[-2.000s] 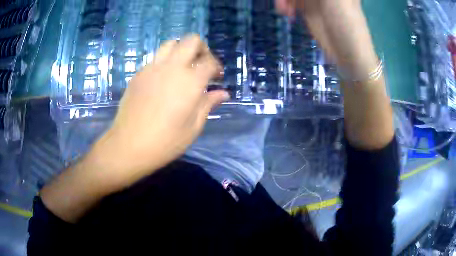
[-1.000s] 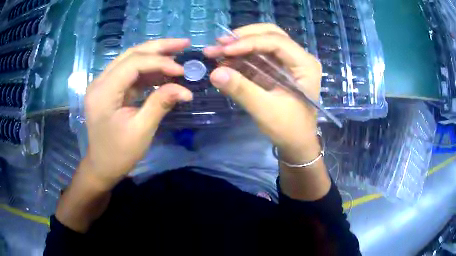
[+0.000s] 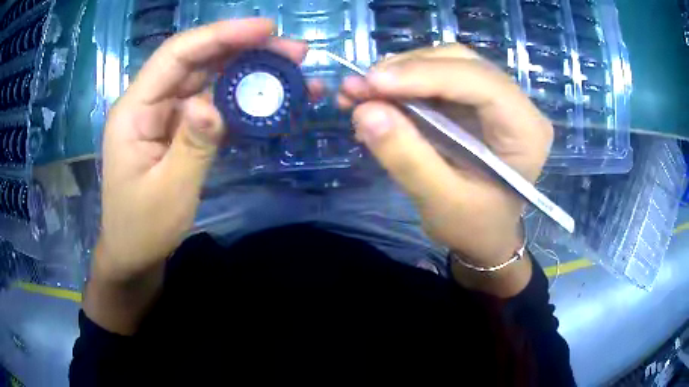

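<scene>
A black speaker driver (image 3: 259, 94) with a silver-white round centre and a ring of small light dots faces me. My left hand (image 3: 170, 128) holds it by its edge between thumb and fingers. My right hand (image 3: 453, 136) holds silver tweezers (image 3: 487, 157) between thumb and fingers like a pen. Their thin tip points up and left, a little right of the disc, not touching it. The wide end sticks out past my palm at lower right. The clear main blister tray (image 3: 589, 160) lies behind and under both hands, with dark discs in its rows.
A side blister tray (image 3: 15, 136) with rows of dark discs is at the left. The green mat (image 3: 650, 83) shows at the right. Ribbed clear plastic trays (image 3: 642, 227) lie at the lower right, beyond the bench edge. A yellow line (image 3: 49, 291) crosses the grey floor.
Both hands came together first, holding the disc. Since then my right hand has moved right, off the disc, and the disc has shifted left and now shows its dotted face in my left hand.
</scene>
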